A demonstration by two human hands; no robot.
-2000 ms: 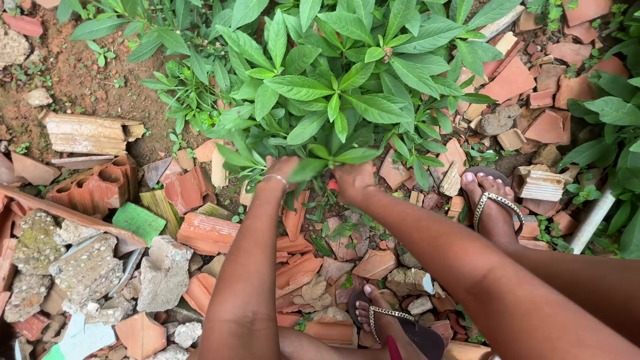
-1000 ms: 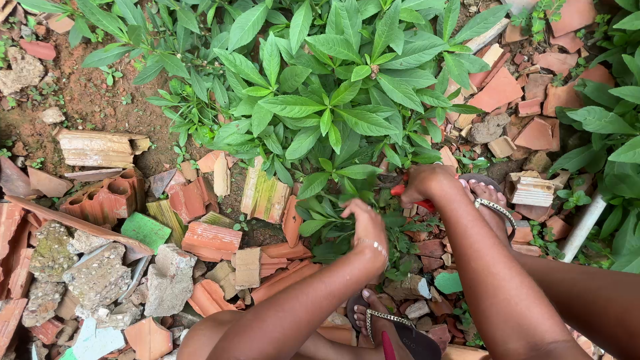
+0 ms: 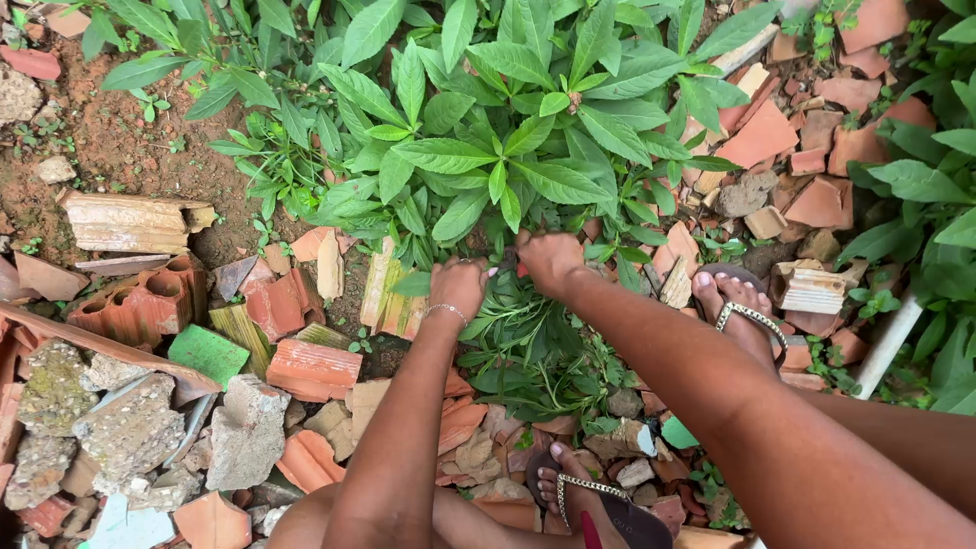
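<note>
A leafy green plant [image 3: 499, 164] fills the upper middle of the head view. My left hand [image 3: 460, 288], with a thin bracelet at the wrist, is at the plant's lower edge, its fingertips among stems and hidden by leaves. Beside it on the right, my right hand [image 3: 550, 261] is closed around a red-handled tool [image 3: 522, 269]; only a bit of red shows, and the tool's kind cannot be told here. Just below both hands lies a heap of leafy green stems [image 3: 545, 343] on the rubble.
Broken bricks and roof tiles [image 3: 314, 369] and concrete chunks [image 3: 248, 431] cover the ground at left and below. My sandalled feet [image 3: 738, 309] stand on rubble at right and lower middle. A white pipe [image 3: 888, 347] sticks out near more plants at the far right.
Both hands have moved from apart back together at the plant's base. The right hand held the red tool out to the right a second ago. The heap of stems below has grown.
</note>
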